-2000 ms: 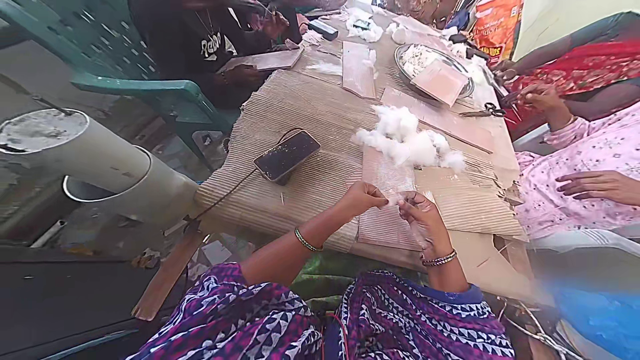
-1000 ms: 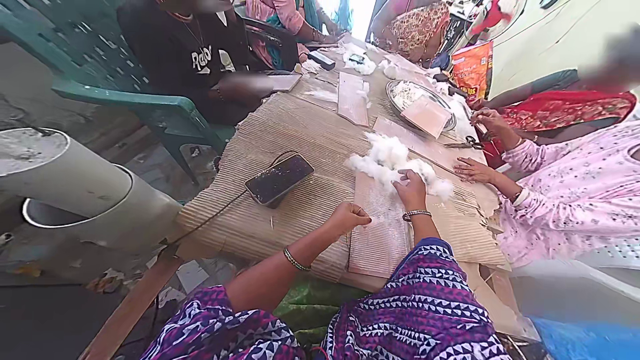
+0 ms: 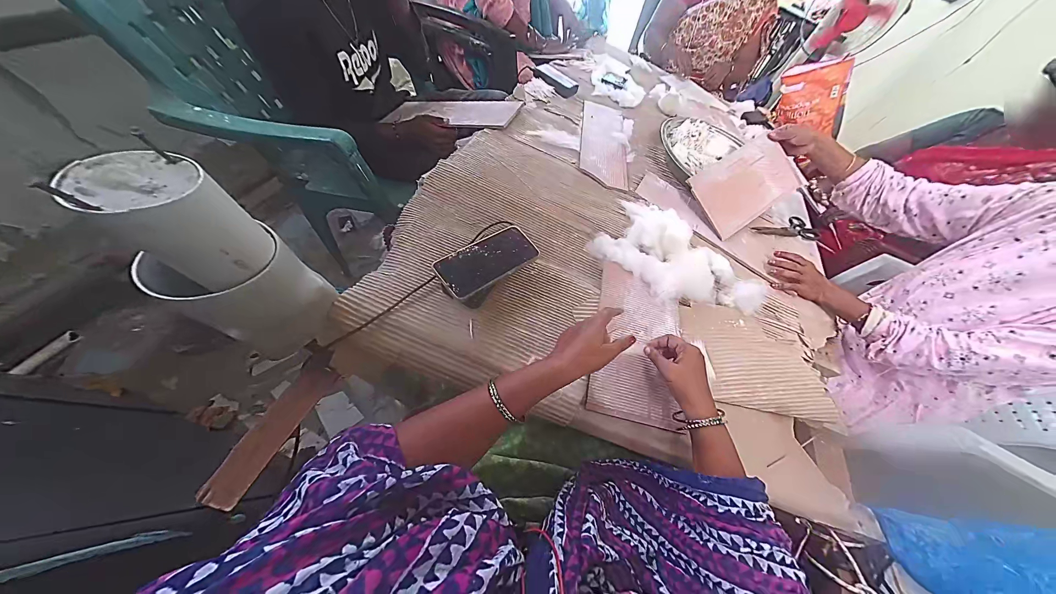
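Note:
Over a thin pale ridged board (image 3: 631,384) lying on corrugated cardboard, my left hand (image 3: 590,342) points rightward with index finger and thumb apart, and nothing shows in it. Just to its right, my right hand (image 3: 678,363) has thumb and fingertips drawn together above the same board. Whether a small wisp is between those fingertips is too small to tell. A heap of white cotton fibre (image 3: 672,256) rests across the board's far end, beyond both hands. A smartphone (image 3: 485,262) lies on the cardboard to the left of my hands.
Corrugated cardboard (image 3: 495,190) covers the table. At right a co-worker's hand (image 3: 796,276) rests near scissors (image 3: 794,231); the other holds a pale board (image 3: 745,186) by a metal plate of white material (image 3: 697,144). Another person sits left. White pipes (image 3: 239,289) stand beside the table.
My right hand has drawn back from the cotton heap toward me. My left hand has gone from closed fingers to a spread finger and thumb. The co-worker's far hand has lifted a pale board.

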